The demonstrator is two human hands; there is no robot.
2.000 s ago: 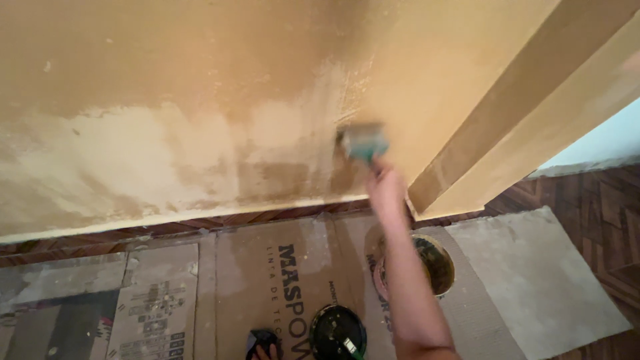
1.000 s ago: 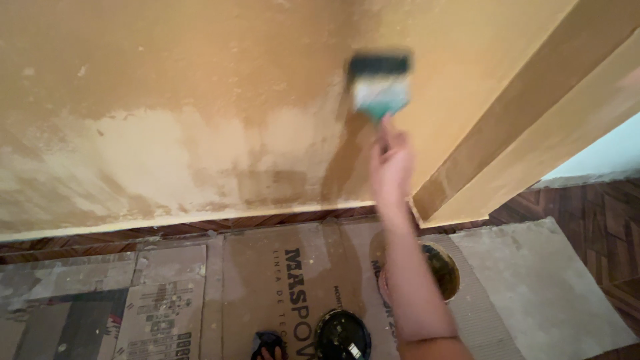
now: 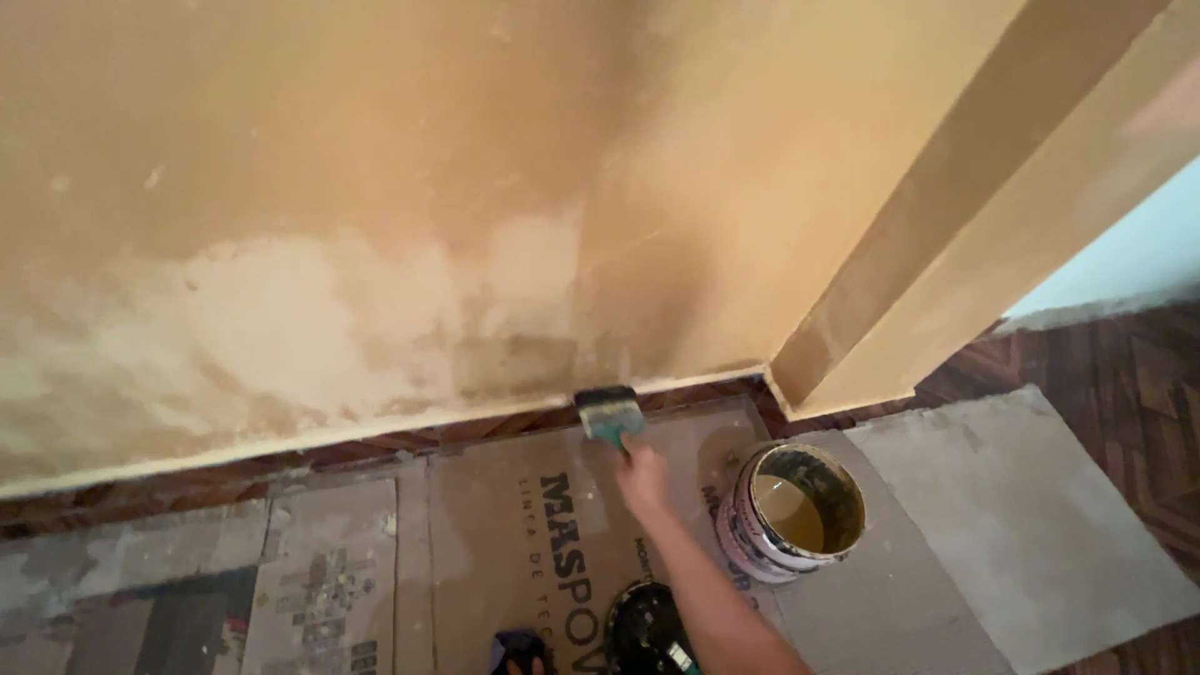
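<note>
My right hand (image 3: 645, 476) grips the handle of a wide paintbrush (image 3: 611, 412) with a green handle and dark bristles. Its bristles are at the bottom edge of the tan wall (image 3: 422, 187), where the wall meets the wood floor. The wall has damp darker patches and paler areas low down. Right of my forearm stands an open bucket (image 3: 792, 511) with yellowish liquid inside and a stained rim. Part of a hand (image 3: 525, 664), with a dark thing around it, shows at the bottom edge; whose it is and what it holds, I cannot tell.
Printed cardboard sheets (image 3: 487, 562) cover the floor along the wall. A black round container (image 3: 647, 623) with a small brush (image 3: 682, 656) is at the bottom. A pale sheet (image 3: 1041, 525) lies to the right on the parquet floor (image 3: 1144, 394). A wall corner (image 3: 797, 398) juts out.
My right hand has brought the brush down from the wall's face to its bottom edge. The bucket, partly behind my forearm before, now shows fully.
</note>
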